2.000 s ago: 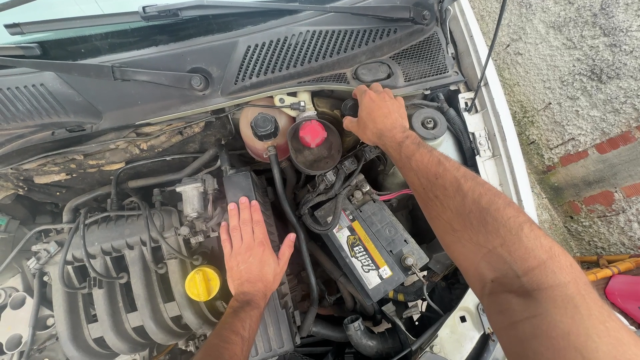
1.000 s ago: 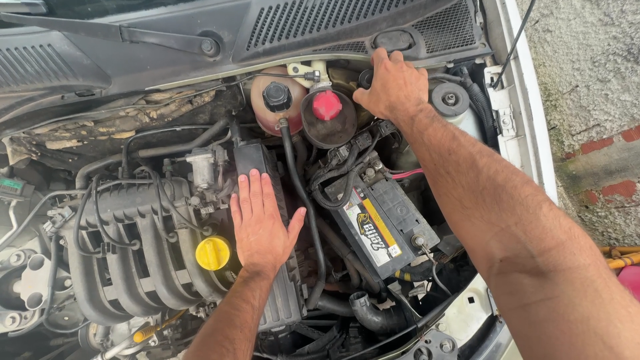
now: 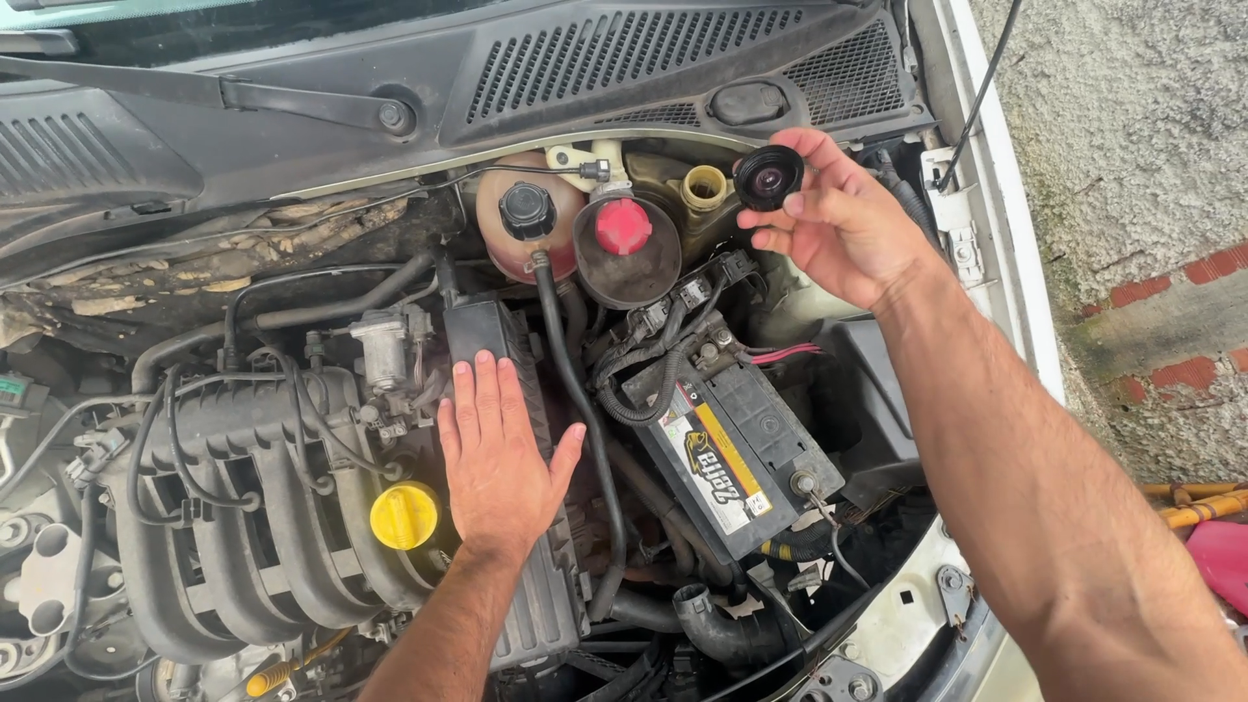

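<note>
Between the fingers of my right hand (image 3: 829, 214) is a round black screw cap (image 3: 768, 177), its hollow underside facing the camera. Just left of it, the yellowish filler neck (image 3: 704, 187) of a reservoir stands uncovered. My left hand (image 3: 505, 453) lies flat, palm down, on the black plastic air filter housing (image 3: 531, 604), holding nothing. A yellow oil filler cap (image 3: 404, 515) sits to the left of that hand. Farther up are a coolant expansion tank (image 3: 502, 246) with a black cap (image 3: 527, 211) and a red cap (image 3: 623, 227) in a dark round funnel-like surround (image 3: 651, 271).
A car battery (image 3: 736, 439) with cables lies below the right hand. A black hose (image 3: 575, 390) runs beside the left hand. The ribbed intake manifold (image 3: 263, 507) fills the left side. The cowl grille (image 3: 624, 58) and white fender edge (image 3: 1014, 214) border the engine bay.
My right hand has lifted the black cap off and turned its underside into view; the filler neck, hidden by the hand before, now shows. My left hand remains on the air filter housing.
</note>
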